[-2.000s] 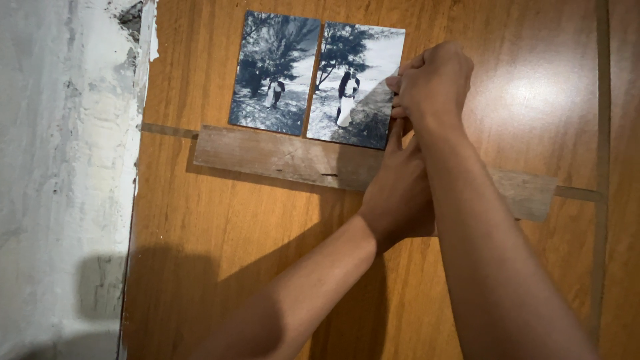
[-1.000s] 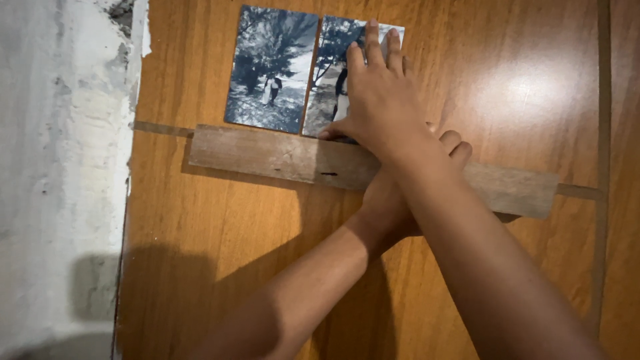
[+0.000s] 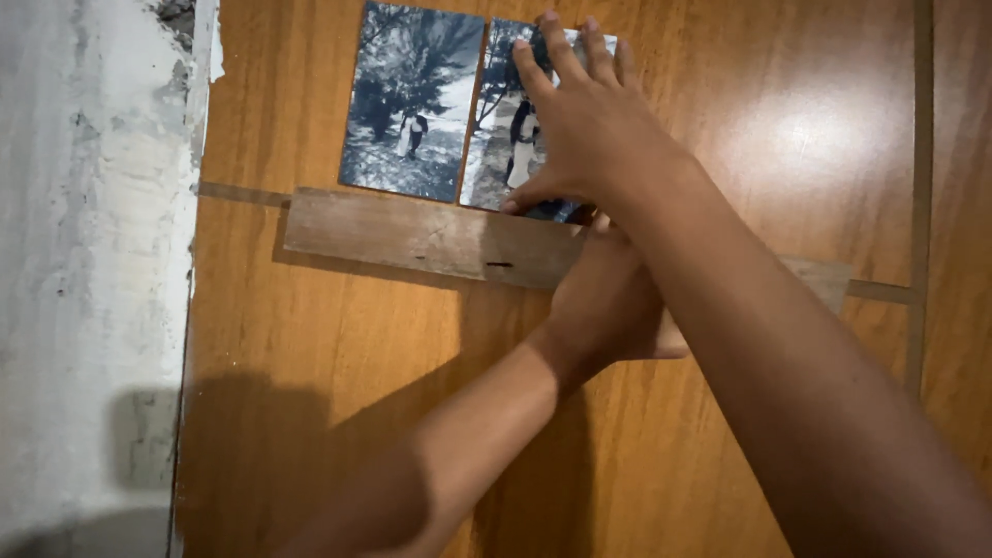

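Two black-and-white photo prints are side by side on a wood-grain panel, above a flat wooden strip (image 3: 372,232). The left print (image 3: 415,101) shows two figures under a tree. My right hand (image 3: 593,128) lies spread on the right print (image 3: 488,147), its thumb at the lower edge, and covers much of it. Below it, my left hand (image 3: 608,298) rests against the strip, crossed by my right forearm. Its fingers are mostly hidden, so its grip on the strip does not show.
The wood-grain panel (image 3: 325,333) has dark grooves, one running vertically at the right (image 3: 922,155). Along the left stands a rough, whitish wall surface (image 3: 93,256) with chipped edges. Shadows of my arms fall across the lower panel.
My right hand has moved from the right print's right edge onto its face, and its fingers have spread. My left hand stays by the wooden strip.
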